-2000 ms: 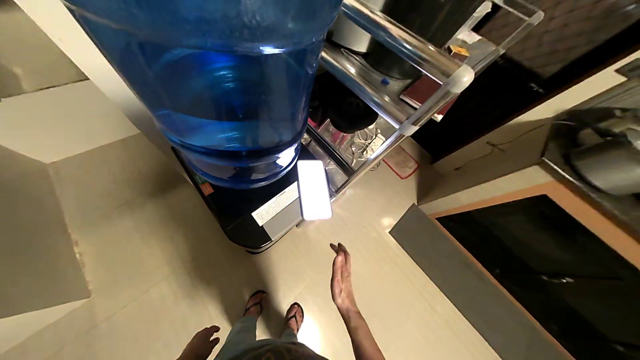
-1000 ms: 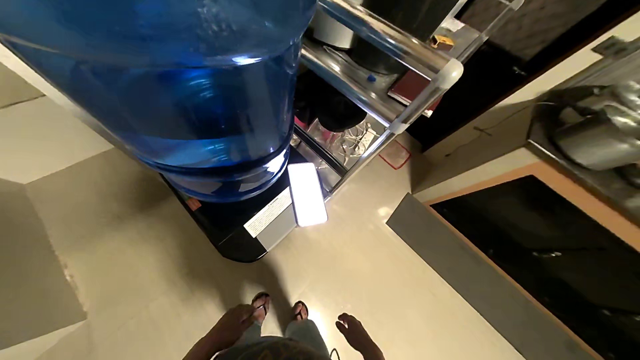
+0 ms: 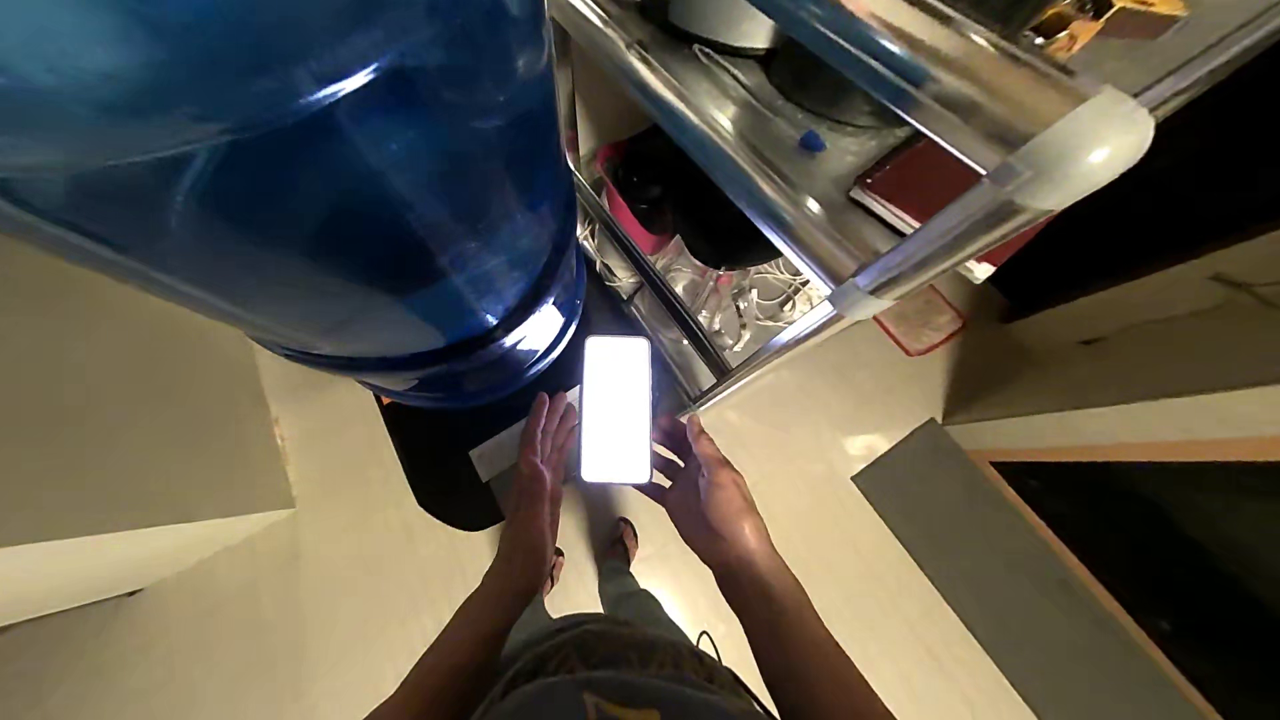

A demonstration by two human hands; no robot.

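Note:
A smartphone (image 3: 616,410) with a glowing white screen stands out in front of the black base (image 3: 440,470) of a water dispenser. My left hand (image 3: 543,475) is just left of the phone, fingers extended and together, palm turned toward it. On the phone's other side my right hand (image 3: 703,490) has its fingers spread; the fingertips are close to the lower right edge, and whether they touch it I cannot tell. Neither hand holds anything. Above and left of both hands is a large blue water bottle (image 3: 400,200), seated on the dispenser.
A metal rack (image 3: 760,190) stands at the upper right, with pots, a dark red book (image 3: 915,185), a pink container (image 3: 630,205) and white cables (image 3: 775,295) on its shelves. A grey ledge (image 3: 930,560) borders a dark cabinet front at right. My feet in flip-flops are below.
Both hands have moved up from low in the view and now flank the phone. The view has shifted, with the rack larger in it.

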